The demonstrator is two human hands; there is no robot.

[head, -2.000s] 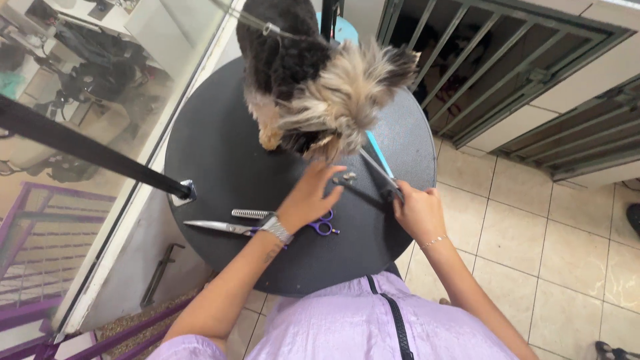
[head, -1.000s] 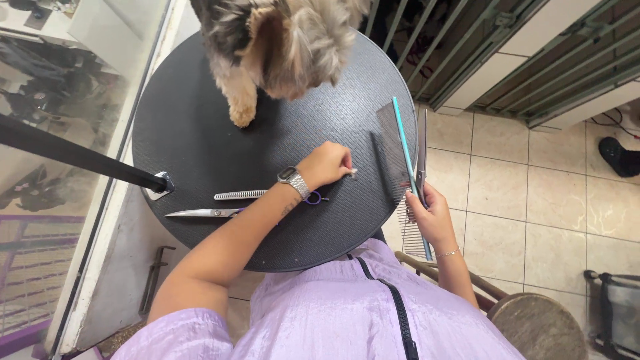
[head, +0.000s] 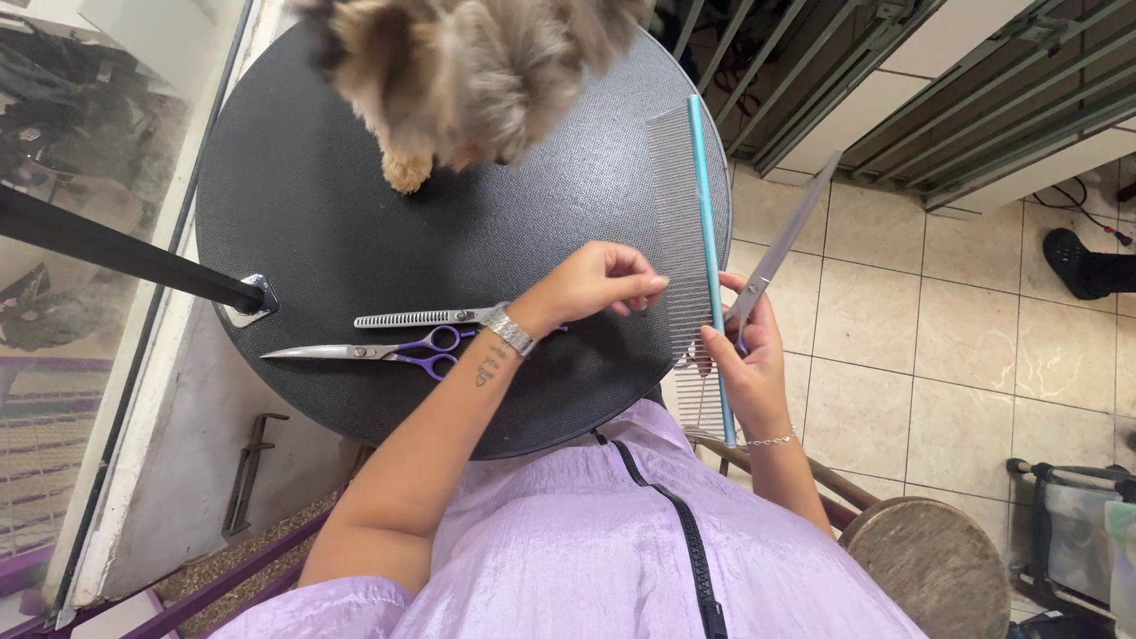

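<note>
My right hand holds a grooming comb with a turquoise spine together with a pair of grooming scissors, whose blades point up and away. My left hand is just left of the comb's teeth, thumb against curled fingers; whether it pinches something small I cannot tell. Beneath my left wrist and beside it, thinning shears and curved scissors with purple handles lie on the round black grooming table. A dog with long grey and tan hair stands at the table's far side, head lowered.
A black post is fixed at the table's left edge, beside a glass panel. Barred cages stand at the upper right. A round wooden stool is at the lower right. Another person's black shoe shows at the right.
The comb and scissors have come up in my right hand, over the table's right edge. My left hand has moved right, off the tabletop, towards the comb. The view has shifted closer to the table.
</note>
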